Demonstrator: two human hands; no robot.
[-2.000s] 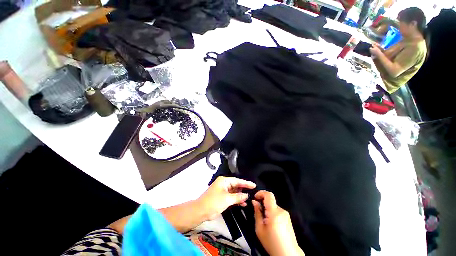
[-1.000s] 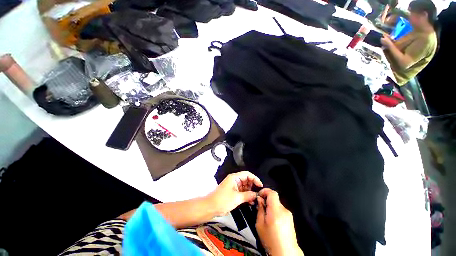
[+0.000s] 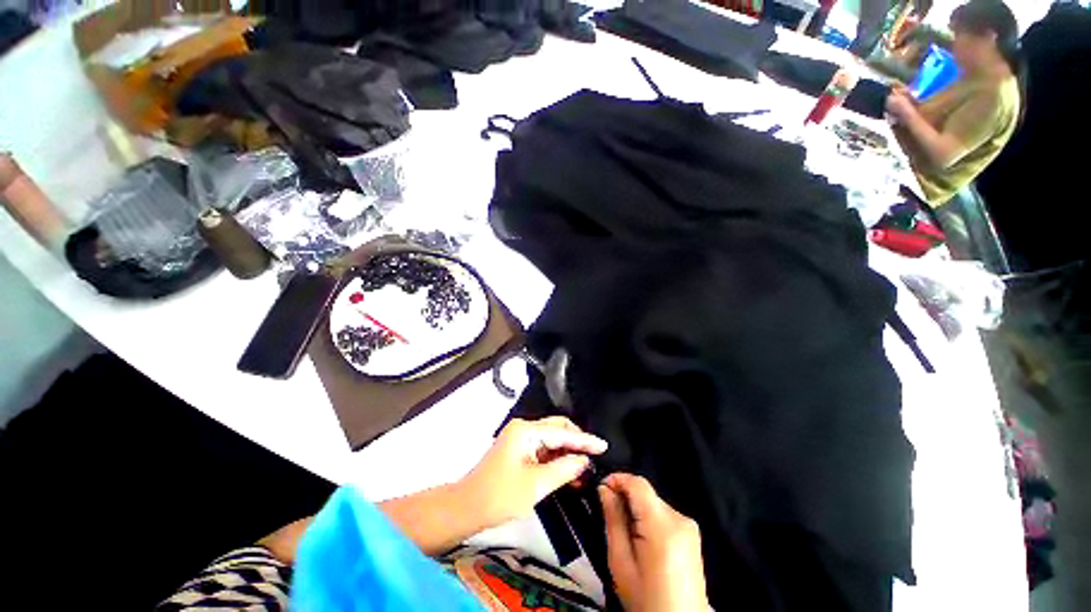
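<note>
A black garment [image 3: 730, 323] lies spread over the white table ahead of my hands. My left hand [image 3: 535, 464] is shut on a narrow black fold at the garment's near edge. My right hand [image 3: 646, 538] pinches the same edge just to the right, fingertips close to the left ones. Both hands are bare. Any needle or thread is too small to see. A round white tray [image 3: 407, 320] with scattered small dark pieces and a thin red stick [image 3: 385, 325] stands beyond my left hand.
The tray is on a brown board [image 3: 359, 412]. A black phone [image 3: 288, 325], a dark thread cone [image 3: 235, 244] and clear plastic bags [image 3: 150, 215] lie left. A cardboard box [image 3: 168, 72] and black cloth are at the far left. A person [image 3: 963, 108] is across the table.
The view has shifted slightly. My fingertips were close together on the fold and now stand a little further apart. The garment and tray lie as before.
</note>
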